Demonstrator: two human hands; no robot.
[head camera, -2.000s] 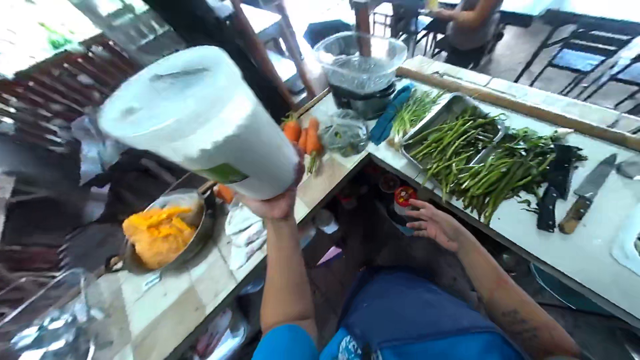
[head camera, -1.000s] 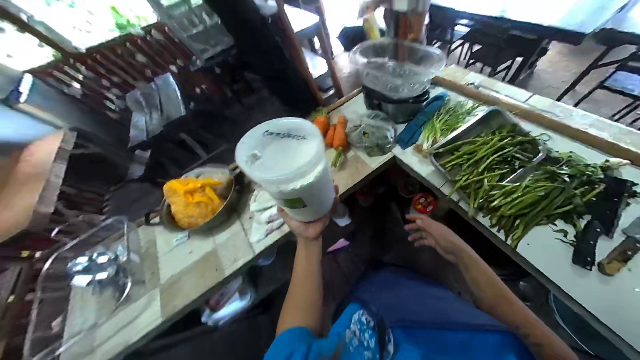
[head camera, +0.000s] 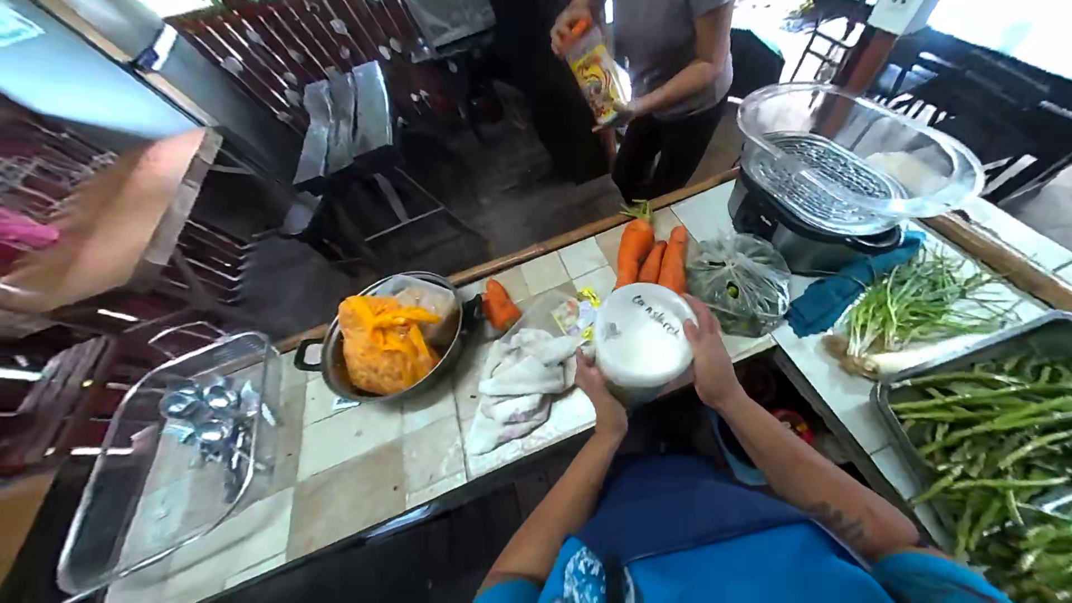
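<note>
Between my two hands I hold a lidded plastic tub of white powder (head camera: 643, 339), upright near the counter's front edge; its lid bears handwriting. My left hand (head camera: 601, 398) grips the tub's left side, and my right hand (head camera: 712, 356) is on its right side. Directly left of the tub, a crumpled white cloth (head camera: 528, 381) lies on the tiles. Carrots (head camera: 636, 251) lie just behind the tub, with a clear plastic bag of greens (head camera: 739, 280) to their right. Farther left, a metal pan (head camera: 333, 356) holds an orange plastic bag (head camera: 381, 343).
A wire basket (head camera: 272, 419) with metal utensils stands at the far left. To the right are a clear oval container (head camera: 946, 197) on a dark cooker (head camera: 754, 213), spring onions (head camera: 904, 301) and a tray of green beans (head camera: 988, 419). Beyond the counter, another person (head camera: 682, 67) holds a printed packet (head camera: 596, 79).
My right hand, free in both earlier frames, has come onto the tub, which my left hand alone held then. The view has swung left. The other person's packet now shows.
</note>
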